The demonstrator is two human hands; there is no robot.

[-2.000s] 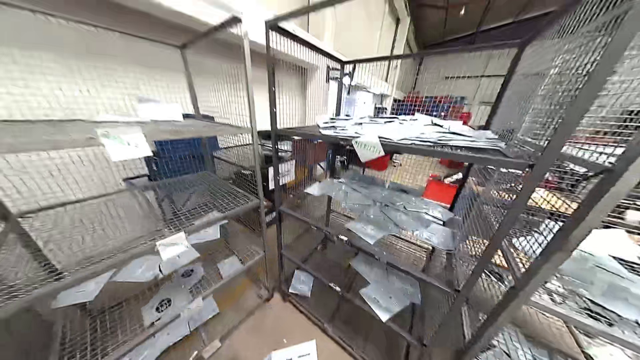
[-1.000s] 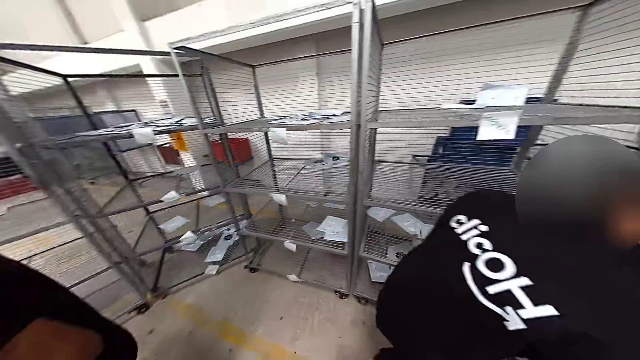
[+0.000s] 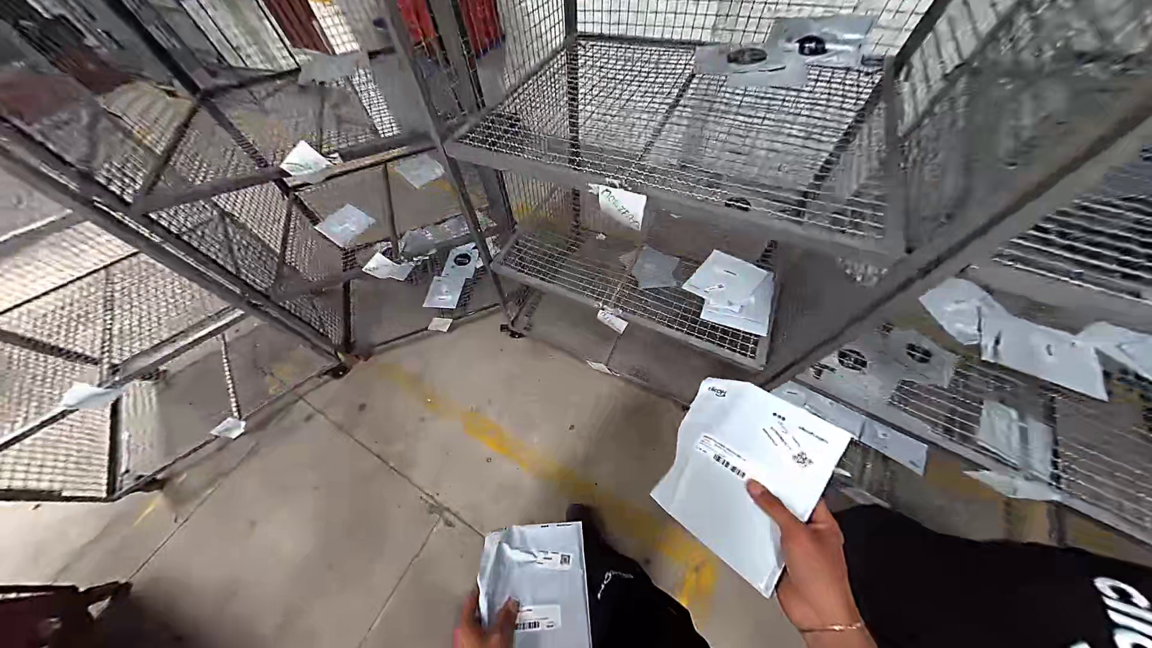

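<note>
My left hand point(image 3: 486, 623) is at the bottom edge, its fingers and thumb closed on a white plastic mailing envelope point(image 3: 547, 580) that bears labels with barcodes. To the right, my right hand point(image 3: 810, 562), with a thin bracelet at the wrist, grips a larger white mailing envelope point(image 3: 747, 468) by its lower right side, the thumb on top. This envelope also bears printed labels and is held in front of the wire-mesh shelves. The two envelopes are apart, both over the concrete floor. On a low shelf point(image 3: 630, 301) beyond them lie several white envelopes point(image 3: 733, 283).
Mesh cage racks point(image 3: 666, 180) stand ahead and at both sides, with envelopes on their shelves and paper tags on their rails. A yellow line point(image 3: 504, 441) crosses the concrete floor. A person in a black top point(image 3: 981, 576) is close at the lower right.
The view has swung widely and now looks down nearer the racks. Both my hands, holding envelopes, now show; neither envelope was seen in hand before. The person in black is now lower right.
</note>
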